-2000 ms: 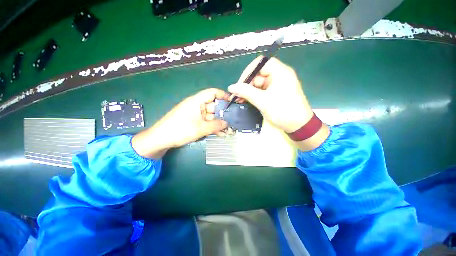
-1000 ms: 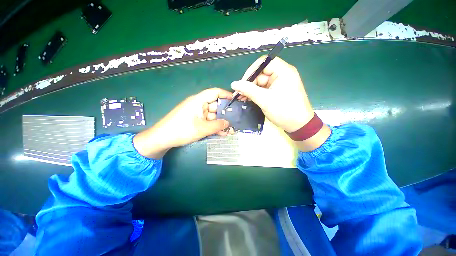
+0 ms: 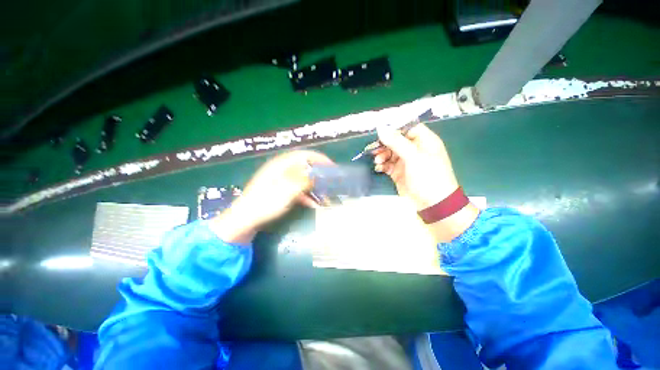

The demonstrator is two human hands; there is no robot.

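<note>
My left hand [image 3: 282, 184] holds a dark circuit board [image 3: 344, 181] by its left side; hand and board are blurred by motion. My right hand [image 3: 416, 162], with a red wristband, holds dark tweezers [image 3: 373, 148] just to the right of and above the board. The tweezers' pale tip points left and does not touch the board. A bright white sticker sheet [image 3: 376, 238] lies on the bench under both hands, with fine lines at its left end.
A second striped sheet [image 3: 137, 231] lies at the left. Another board [image 3: 216, 200] is partly behind my left hand. A chipped rail [image 3: 239, 146] and slanting grey post [image 3: 532, 47] border the green belt, which carries several dark boards [image 3: 315, 75] and a larger dark unit [image 3: 483, 25].
The camera view has shifted, showing more of the belt. The tweezers have left the board's surface, and my right hand has moved away from the board. My left hand still holds the board.
</note>
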